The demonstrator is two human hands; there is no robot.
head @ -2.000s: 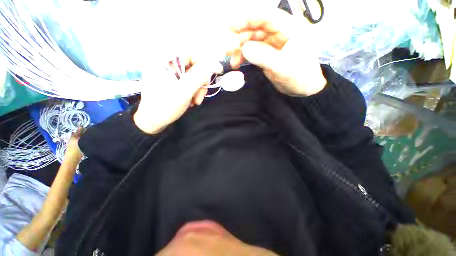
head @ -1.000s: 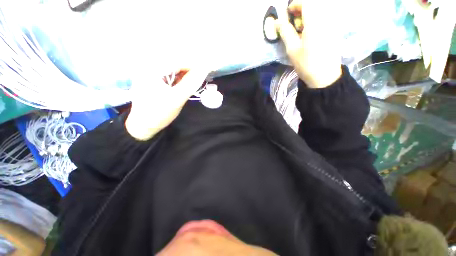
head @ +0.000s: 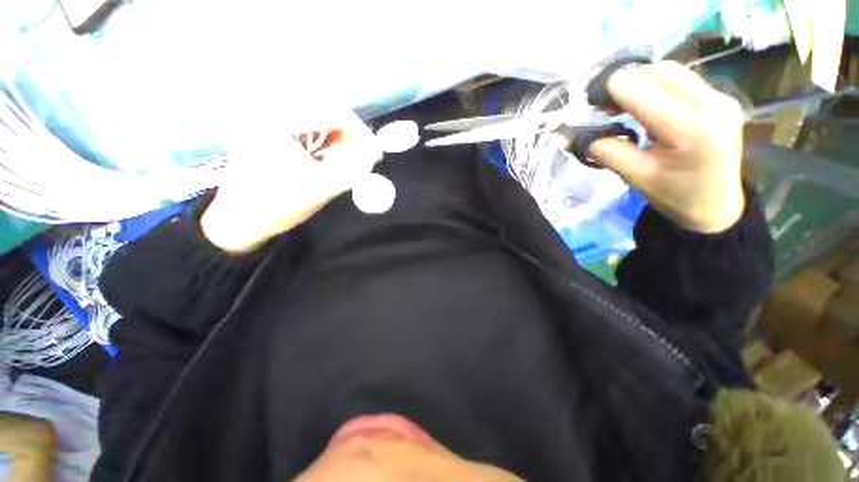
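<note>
My left hand [head: 292, 179] is closed around the end of a thick bundle of white cables [head: 122, 188]. Two round white pads stick out of it, one upper [head: 398, 136] and one lower [head: 374, 193]. My right hand [head: 683, 141] holds black-handled scissors [head: 527, 124] by the finger loops. Their silver blades are slightly apart and point left at the upper pad, with the tips just short of it. Glare hides detail on my left fingers.
White coiled cables [head: 80, 268] lie on a blue tray at the left. More white cables [head: 537, 155] lie behind the scissors. Another person's arm [head: 26, 447] shows at lower left. Cardboard boxes [head: 810, 301] are at lower right. Yellow strips [head: 827, 42] hang at upper right.
My right hand has picked up the scissors from the bench and brought them down right of my left hand, blades parted. My left hand has shifted left, and a second pad now shows.
</note>
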